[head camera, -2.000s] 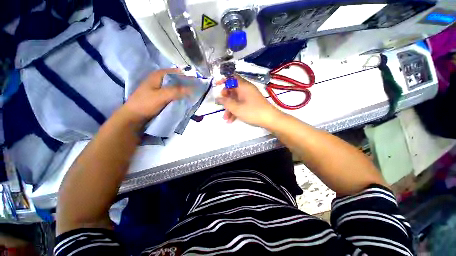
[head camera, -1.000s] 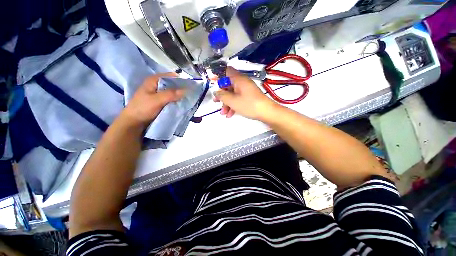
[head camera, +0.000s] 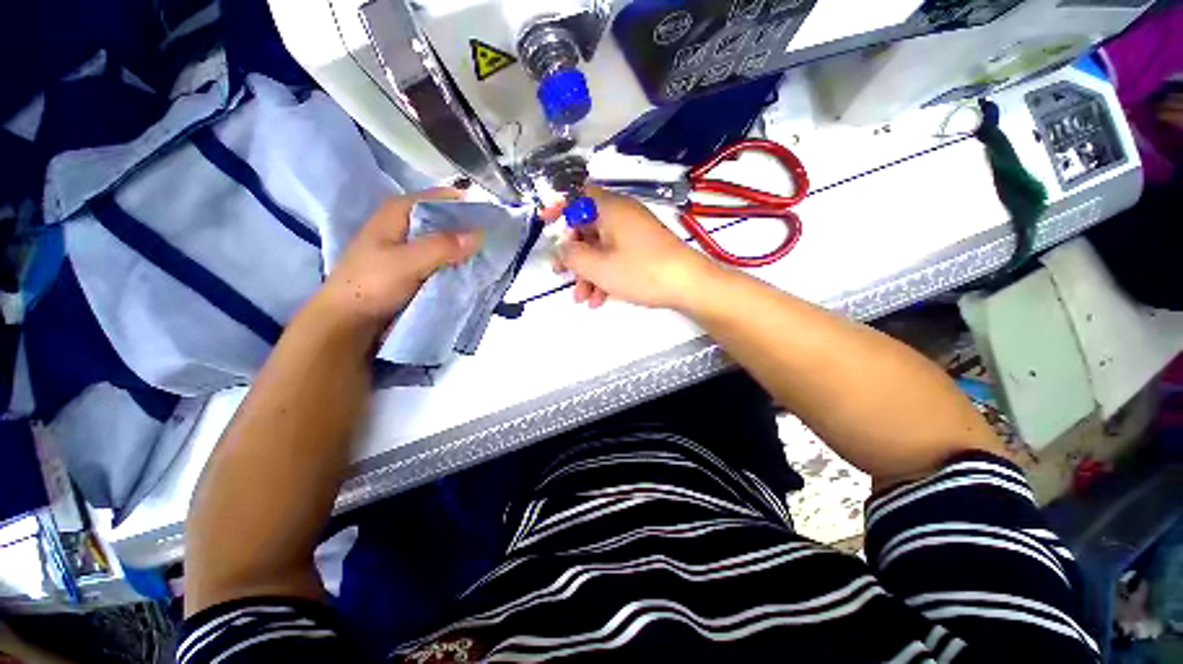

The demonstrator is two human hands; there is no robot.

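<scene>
A grey-blue fabric panel [head camera: 448,296] with a navy edge lies at the needle area, its near end at the table's front. My left hand [head camera: 389,263] grips its left side, thumb on top. My right hand [head camera: 625,253] is just right of the presser foot, fingers bent near the panel's navy edge; the tension parts partly cover it, and whether it holds cloth cannot be told. The garment body [head camera: 195,247], grey-blue with navy stripes, is heaped on the left. The white sewing machine head [head camera: 344,78] stands above, with a blue knob [head camera: 564,97].
Red-handled scissors [head camera: 752,208] lie right of my right hand. A dark thread crosses the table to a green thread bundle [head camera: 1015,182] near the control box [head camera: 1079,127]. The table-edge ruler [head camera: 545,422] runs along the front. Pale pieces [head camera: 1038,350] lie beyond the table at right.
Over two seconds the view has shifted, so the machine head appears further left. Both hands stay near the needle with the left still on the panel; since one second ago little has changed.
</scene>
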